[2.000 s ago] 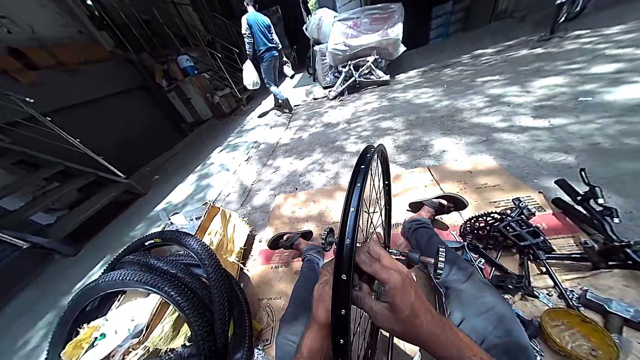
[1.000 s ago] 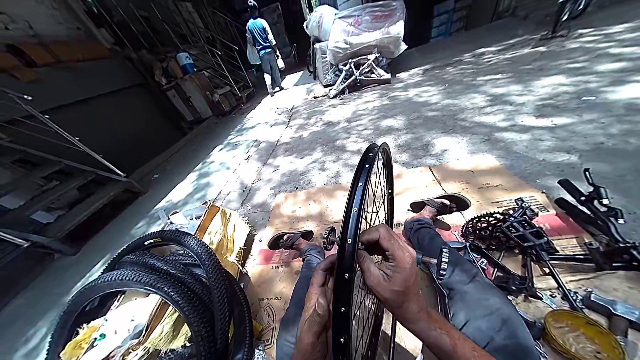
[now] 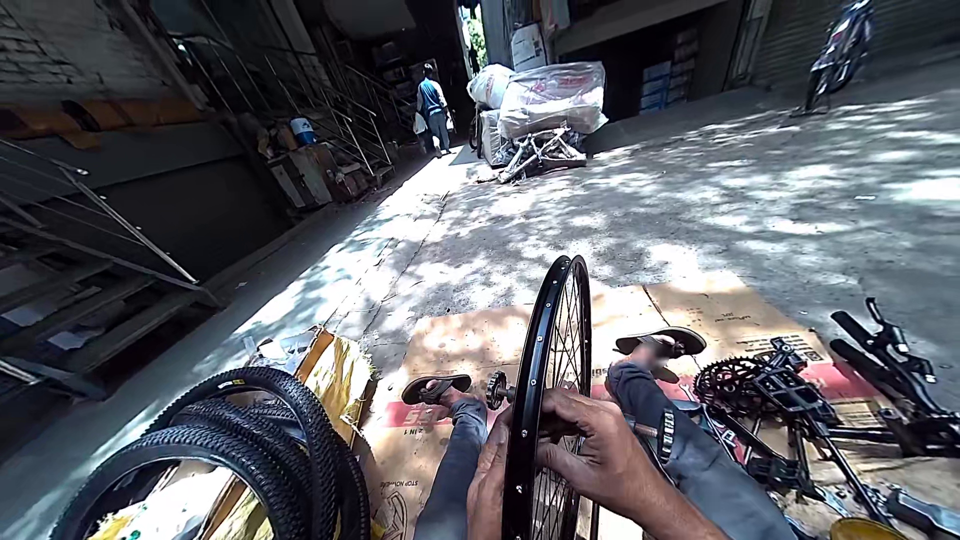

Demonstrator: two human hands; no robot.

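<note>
A black bicycle wheel rim with spokes stands upright between my legs, with no tyre on it. My right hand is at the rim's right side, its fingers bent against the spokes and the rim's inner edge. On the left side my left hand lies along the rim, partly hidden behind it; its fingertips cannot be seen. A small toothed sprocket on the hub axle shows left of the rim. Whether a small part is between my right fingers cannot be told.
Knobbly bicycle tyres lie at the left on sacking. Flattened cardboard covers the ground under my sandalled feet. At the right are a crankset, handlebars and a yellow tub. Wrapped bundles and a walking person are farther off.
My right hand has moved down along the rim since one second ago. The person in the background has walked farther away since two seconds ago.
</note>
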